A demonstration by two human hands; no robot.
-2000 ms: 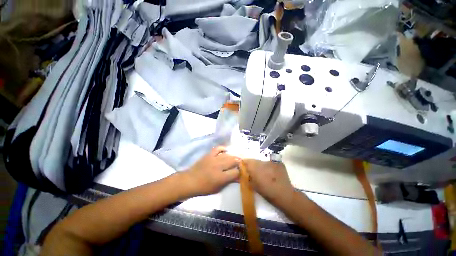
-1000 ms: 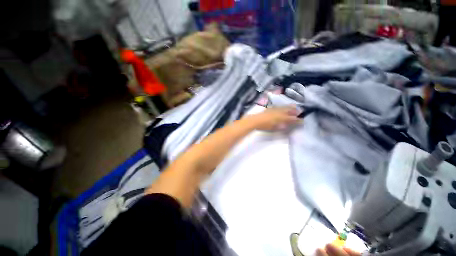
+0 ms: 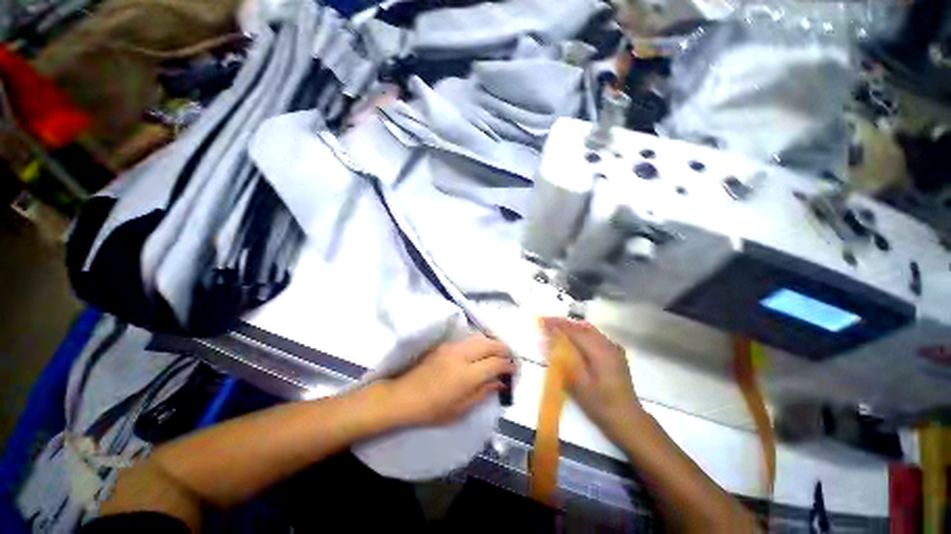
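My left hand (image 3: 454, 378) holds the end of a light grey garment panel with a black strip (image 3: 422, 339); its curved end hangs over the table's front edge. My right hand (image 3: 589, 365) holds an orange tape (image 3: 551, 417) near its top end, just in front of the needle area. The tape hangs down over the table edge. The sewing machine (image 3: 667, 198) has a white head and a lit screen (image 3: 811, 310). The presser foot (image 3: 563, 292) is behind my right fingertips, small and blurred. The panel and the tape are apart.
A thick bundle of grey and black panels (image 3: 214, 209) stands at the left. Crumpled grey pieces (image 3: 511, 99) lie behind the needle. A clear plastic bag (image 3: 766, 94) is behind the machine. A second stretch of orange tape (image 3: 755, 402) hangs at the right. A blue basket (image 3: 42, 391) is at the lower left.
My left hand has come back from the pieces beside the bundle to the table's front edge, with a panel in it. The view has swung back right, showing my right hand with the orange tape.
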